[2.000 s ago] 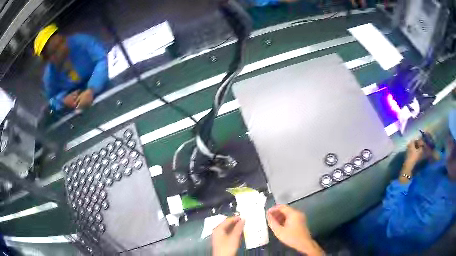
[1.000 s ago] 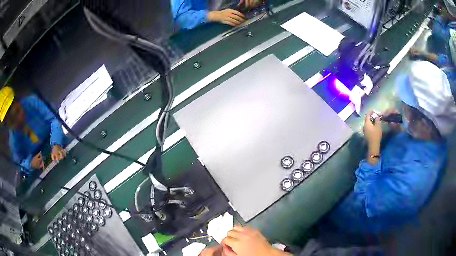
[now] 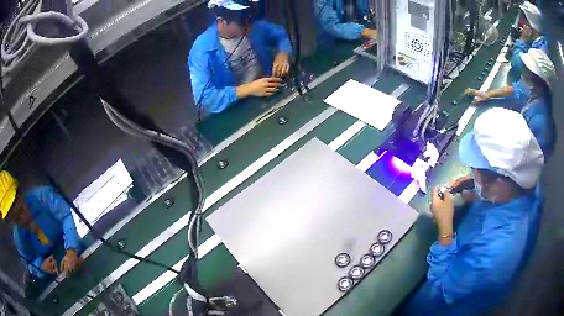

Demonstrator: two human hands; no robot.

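Neither of my hands is in view; the lower edge of the picture cuts off the place where they were. Nearest in front of me lies a large flat grey board (image 3: 297, 216). Several round parts (image 3: 357, 271), black with silvery centres, form a slanting row near its lower right edge, with one more just beside the row. Part of the black fixture with silvery fittings and thick cables (image 3: 213, 302) shows at the bottom edge. The white slip is not in view.
A person in blue with a white cap (image 3: 488, 247) sits at the right, beside a violet lamp glow (image 3: 401, 165). White paper (image 3: 363, 103) lies behind the board. Thick cables (image 3: 196, 203) hang at left centre. Other people in blue sit across and along the green bench.
The view has tilted up and turned right. My hands, the white slip and most of the fixture have left the picture at the bottom. More people across the bench now show.
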